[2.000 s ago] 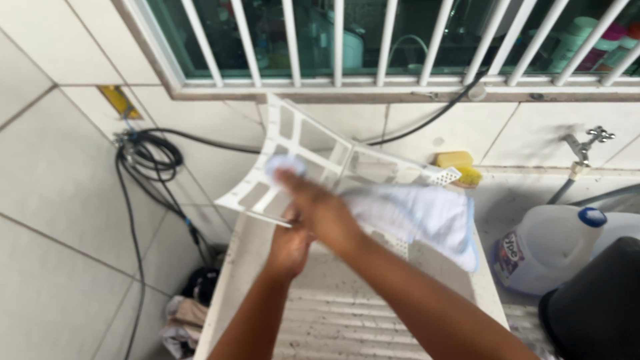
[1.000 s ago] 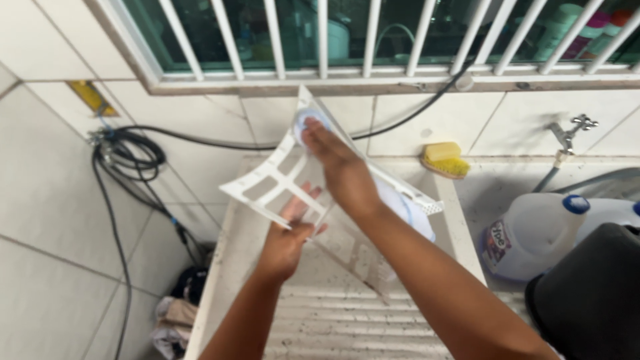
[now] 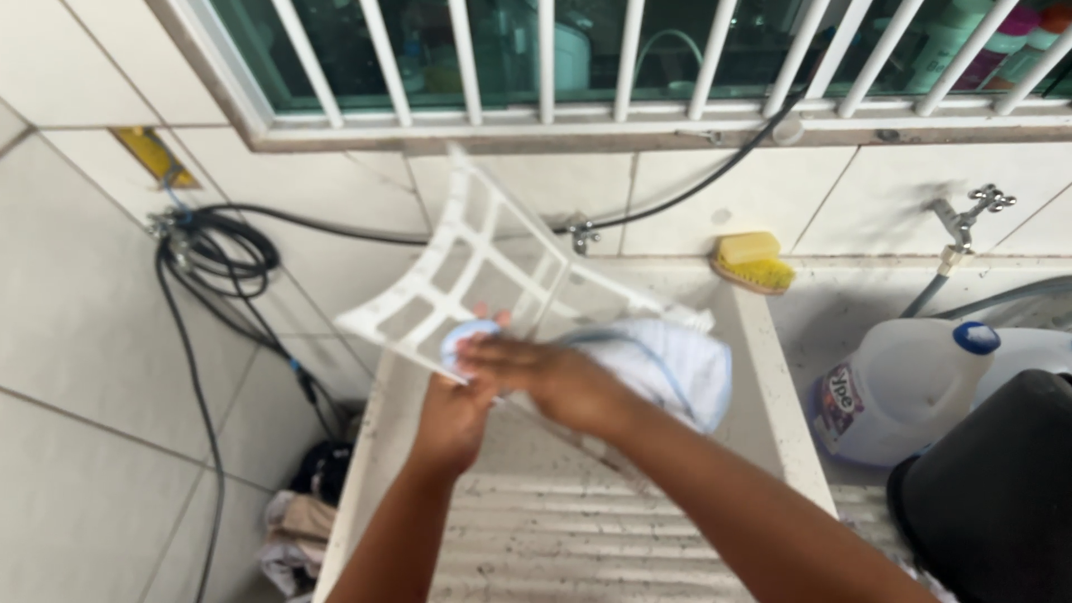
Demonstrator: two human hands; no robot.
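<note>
My left hand grips the lower left edge of a white plastic lattice frame, which is held tilted above a laundry sink with a ribbed washboard. Pressed on that same edge is my right hand, with part of a white cloth with blue trim bunched under its fingers. The rest of the cloth hangs to the right of the right hand, over the sink. Motion blurs the fingers, and the right hand partly hides the left fingertips.
A scrub brush with yellow bristles and a yellow soap bar rest on the sink's back corner. At right are a metal tap, a plastic jug and a black bucket. Coiled black hose hangs at left, below the barred window.
My right hand, with the cloth, has moved from the frame's upper part down to its lower left edge, close to my left hand. The frame has turned somewhat.
</note>
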